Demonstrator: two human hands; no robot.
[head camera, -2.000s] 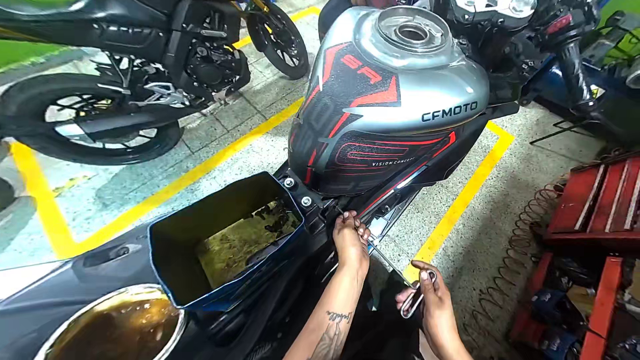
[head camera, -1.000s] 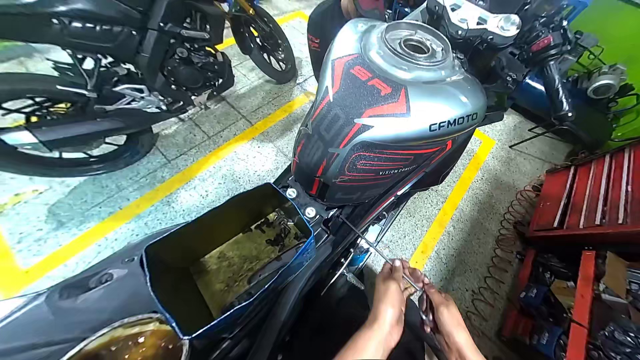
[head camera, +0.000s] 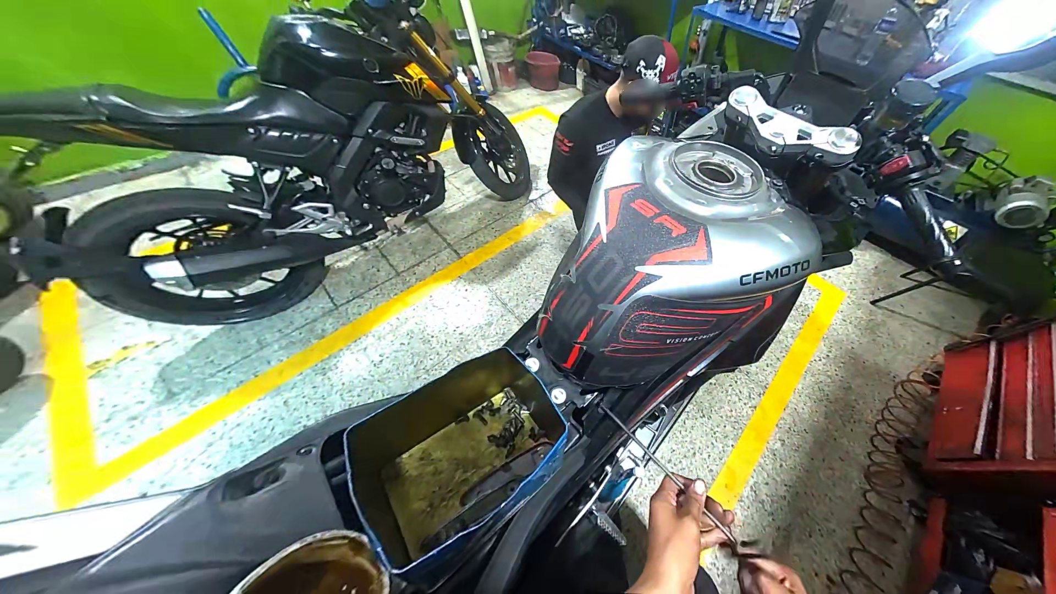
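A long thin metal rod-like tool slants from the motorcycle frame below the rear of the silver CFMOTO fuel tank down to my hands. My left hand grips its shaft between thumb and fingers. Lower right, my right hand is closed around the tool's near end, partly cut off by the frame edge. A blue-rimmed cut container holding small dark parts rests on the motorcycle's tail, left of the tool. Two bolts show between container and tank.
A round vessel with brown contents stands at the bottom. A black motorcycle is parked left. A person in a cap crouches beyond the tank. A red tool cabinet and a coiled hose are at right.
My left hand has moved from beside the frame, near the tank's rear, down onto the tool's shaft. The tool now reaches to the frame. The view has tilted up, showing the crouching person more fully.
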